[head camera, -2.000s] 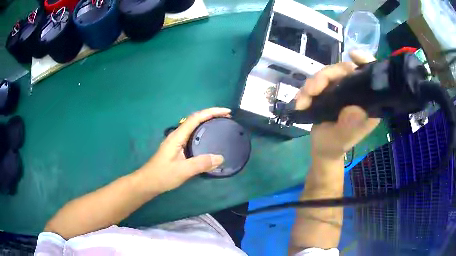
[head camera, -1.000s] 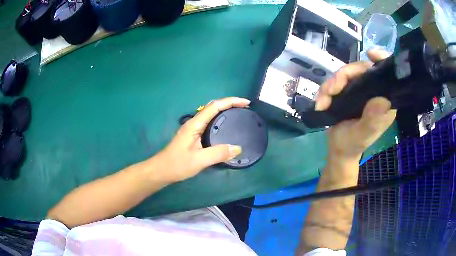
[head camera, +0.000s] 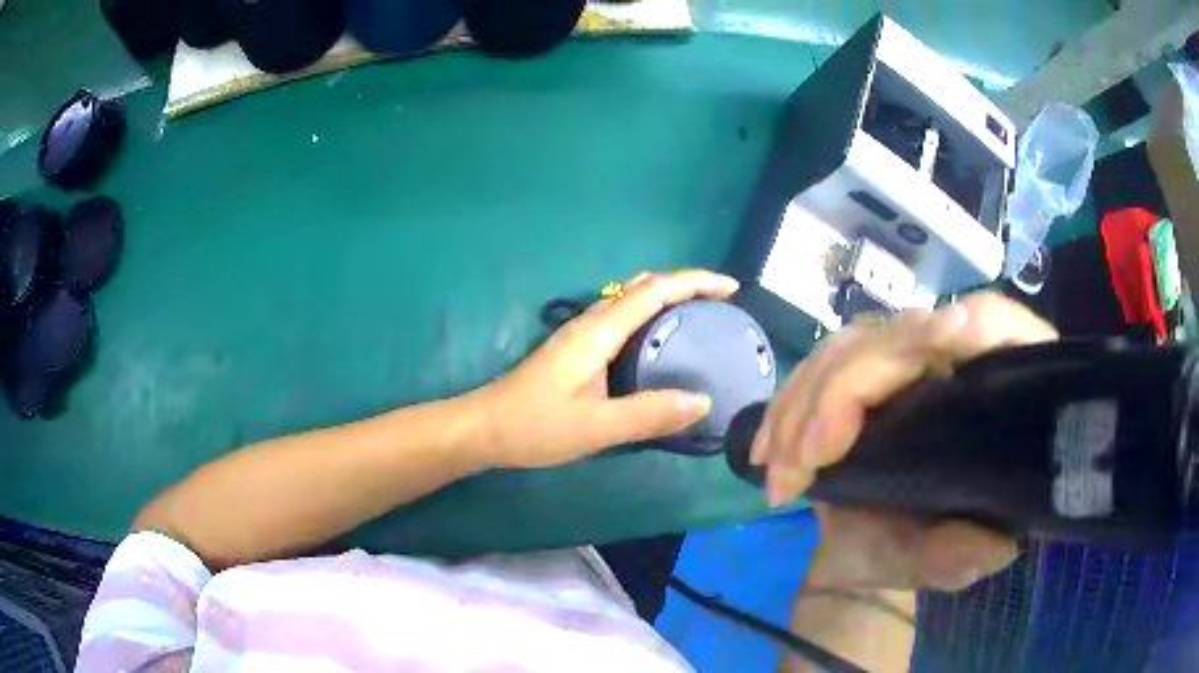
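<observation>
My left hand (head camera: 592, 384) holds a round black speaker housing (head camera: 704, 364) on the green bench, fingers around its far side and thumb on its flat cover. Small holes show near the cover's rim. My right hand (head camera: 881, 414) is closed around the thick black electric screwdriver (head camera: 1012, 427), which lies nearly level with its front end at the housing's right edge. The bit is hidden or too small to see. A small black loop (head camera: 562, 312) sticks out beside my left hand.
The screw feeder (head camera: 842, 197) stands behind my right hand, with a clear plastic cup (head camera: 1056, 151) and a red and green item (head camera: 1137, 270) to its right. Loose black covers (head camera: 55, 345) lie at left. Grouped housings (head camera: 401, 20) stand on a pale board (head camera: 237, 76) at the top.
My right hand has brought the screwdriver from the feeder's front down to the housing's right edge. My left hand still holds the housing. The whole view has shifted.
</observation>
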